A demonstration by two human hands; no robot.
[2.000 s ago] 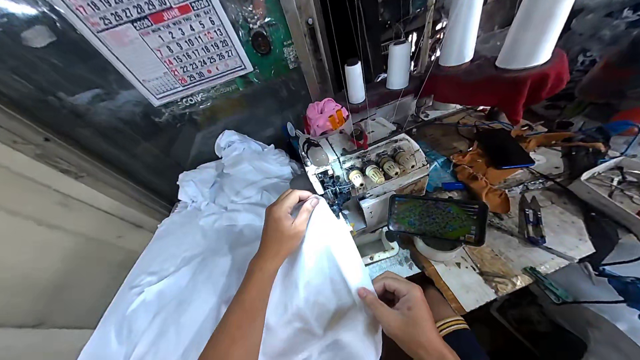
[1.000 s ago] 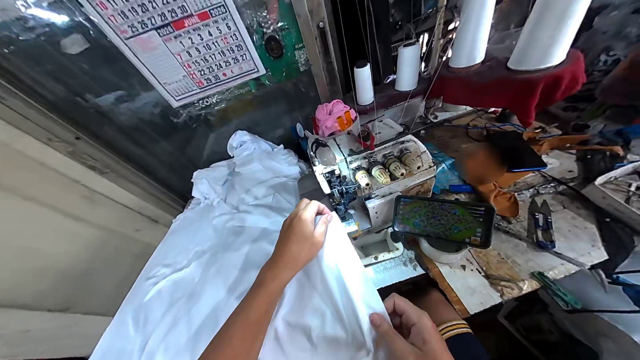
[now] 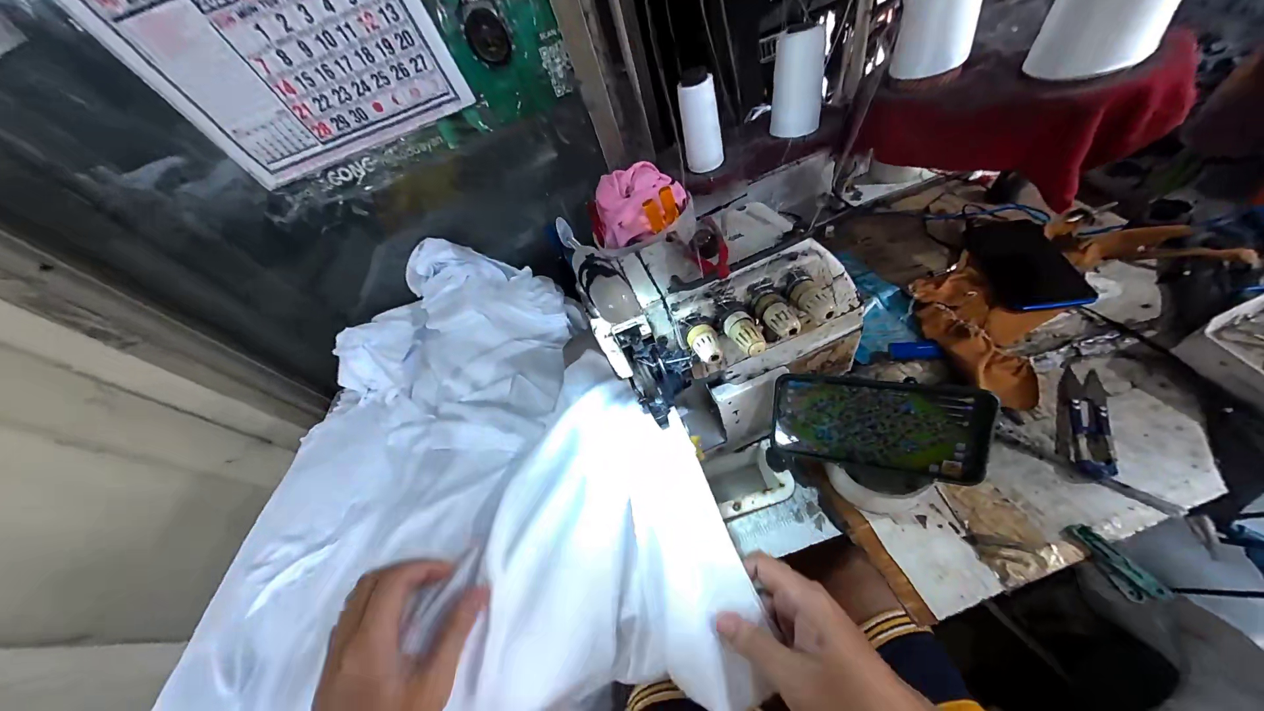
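White fabric (image 3: 592, 494) spreads from a heap at the back left down to the bottom of the head view, one edge lying at the needle area of an overlock sewing machine (image 3: 731, 306). At the lower left, my left hand (image 3: 400, 632) is slightly blurred, with a fold of the fabric between thumb and fingers. My right hand (image 3: 805, 632) pinches the fabric's right edge below the machine. The machine has several tension dials (image 3: 743, 333) on its front. The presser foot is partly hidden by the cloth.
A phone (image 3: 884, 427) with a lit screen stands right of the machine. Thread snips (image 3: 1086, 420), a dark phone (image 3: 1027, 265) and brown cloth (image 3: 973, 336) lie on the worktable. White thread cones (image 3: 798, 81) stand behind. A pink cloth bundle (image 3: 637, 204) sits atop the machine; a wall is at left.
My left hand has moved from the fabric near the needle area down to the lower left. My right hand still holds the right edge of the fabric.
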